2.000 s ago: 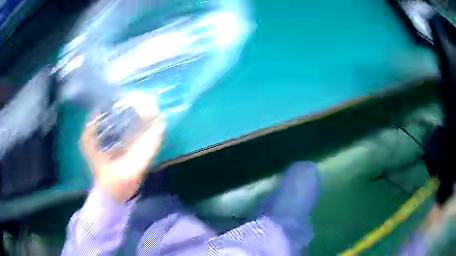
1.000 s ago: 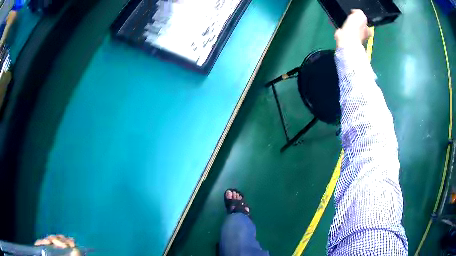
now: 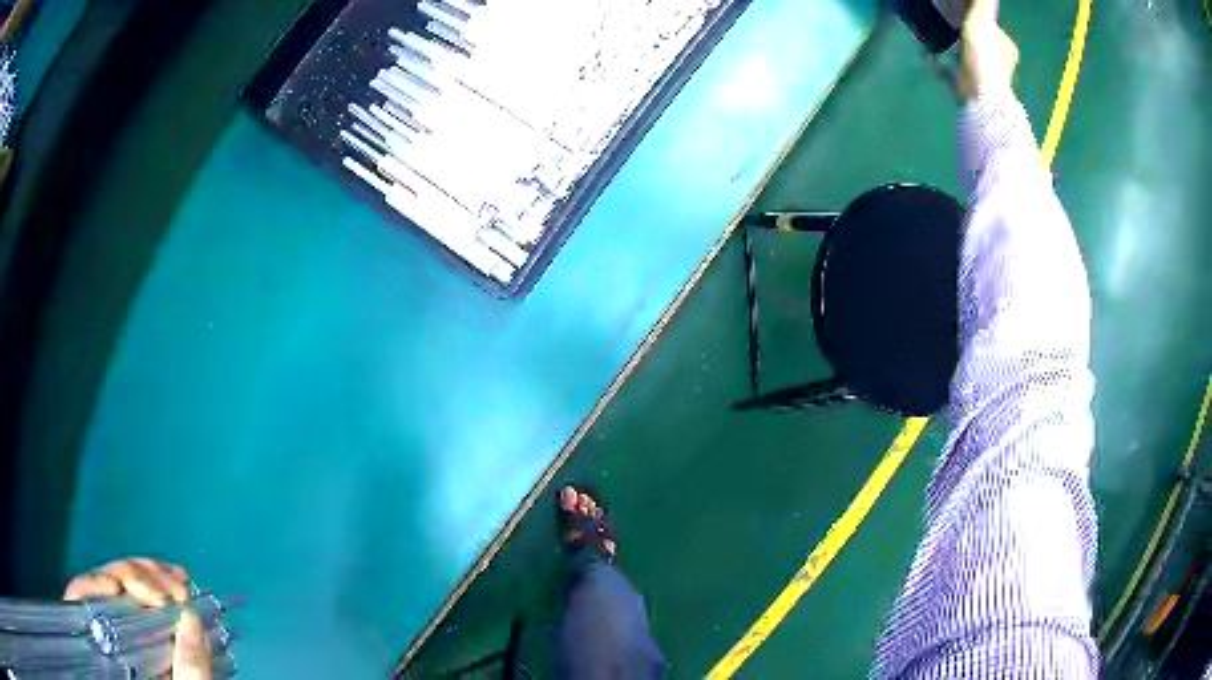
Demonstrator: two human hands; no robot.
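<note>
My left hand [image 3: 149, 600] is at the bottom left, partly cut off by the edge. It is closed around a bundle of slim silver-grey tubes [image 3: 80, 635]. My right arm reaches to the top right, and my right hand [image 3: 986, 53] grips the rim of a black tray [image 3: 930, 19], mostly out of the frame at the top. Another black tray [image 3: 312, 100] lies on the green bench top at the upper middle. Rows of bright silver stepped tubes [image 3: 459, 186] lie side by side in it.
The green bench [image 3: 266, 385] has its front edge running diagonally. A black round stool [image 3: 888, 299] stands on the green floor beside the bench. A yellow line [image 3: 837, 538] crosses the floor. My sandalled foot [image 3: 585, 521] shows below the bench edge.
The tube-filled tray and the stool now sit lower in view. The tray in my right hand has moved towards the top edge and shows less. More of my left hand and its bundle shows.
</note>
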